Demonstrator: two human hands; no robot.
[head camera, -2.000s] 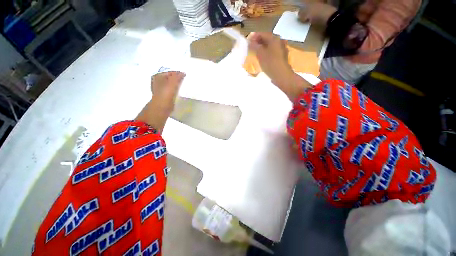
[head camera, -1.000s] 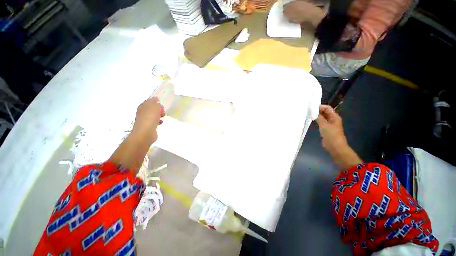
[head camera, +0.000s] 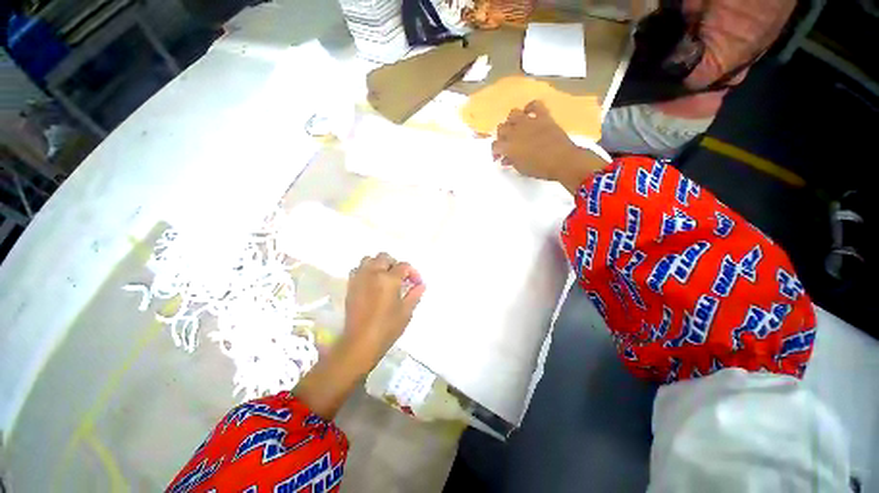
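A white bag panel (head camera: 482, 279) lies flat on the table in front of me, its surface overexposed. My left hand (head camera: 384, 294) is at the panel's near left part, fingertips curled together; whether they pinch anything is hidden. My right hand (head camera: 533, 142) is over the panel's far right part, fingers bent and apart, with nothing visible in it. A translucent glue bottle (head camera: 414, 387) lies on its side at the panel's near edge, partly covered; its nozzle is hidden.
A heap of curly white strips (head camera: 241, 308) lies left of my left hand. Beyond the panel are an orange piece (head camera: 569, 108), a brown piece (head camera: 414, 82), a white sheet (head camera: 554, 50) and a white stack (head camera: 374, 27). Another person (head camera: 732, 43) is at the far right.
My right hand has moved from the panel's right edge to its far part. My left hand has moved right and nearer, uncovering the strips. The panel's near corner now covers the bottle's nozzle.
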